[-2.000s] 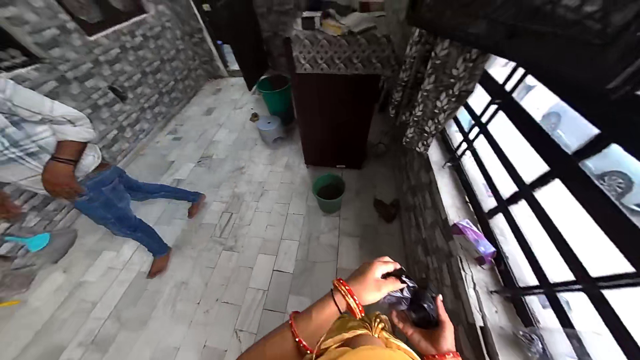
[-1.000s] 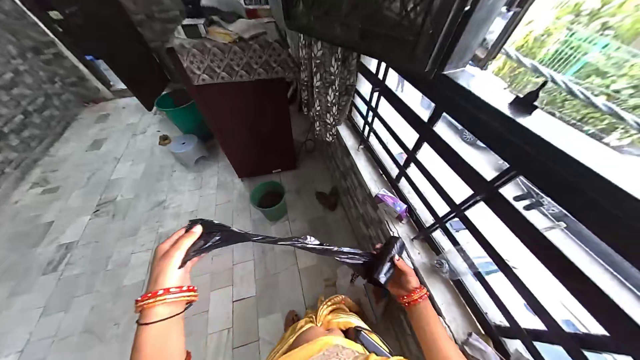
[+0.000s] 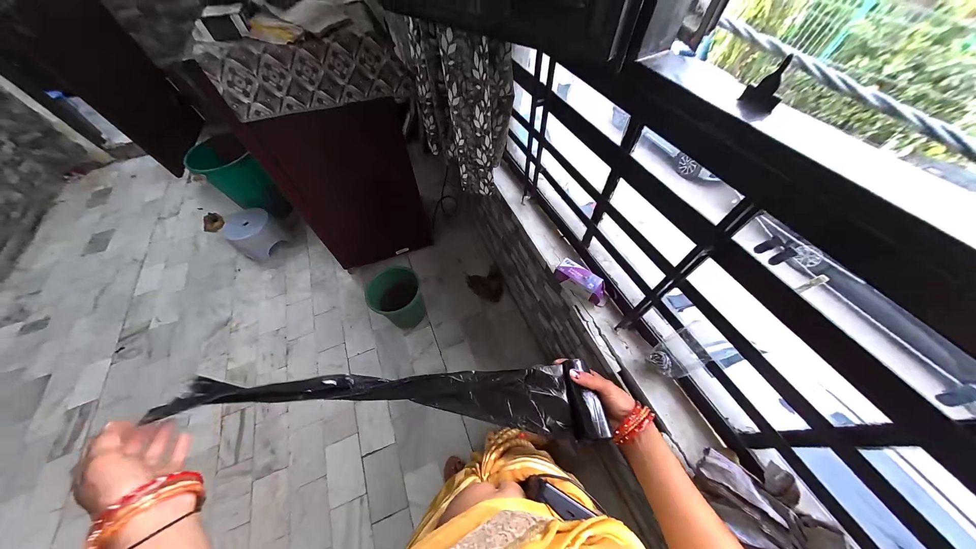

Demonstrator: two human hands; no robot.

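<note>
My right hand (image 3: 610, 396) is closed around a roll of black plastic bags (image 3: 589, 400) near the window sill. From the roll a twisted length of black plastic film (image 3: 457, 393) stretches out to the left across my front. Its loose end lies just above my left hand (image 3: 130, 461), whose fingers are spread with the palm up; the hand holds nothing, and whether its fingertips brush the film cannot be told. Red and gold bangles circle both wrists.
A small green bucket (image 3: 395, 296) with dark contents stands ahead on the tiled floor, near a dark red cabinet (image 3: 343, 175). Left of it are a pale stool (image 3: 255, 232) and a larger green tub (image 3: 236, 179). The sill at right bears a purple box (image 3: 581, 280).
My left hand has let go of the film's end and is lower, its fingers spread. Two seconds ago both hands were together at the black plastic. The view has swung right since then.
</note>
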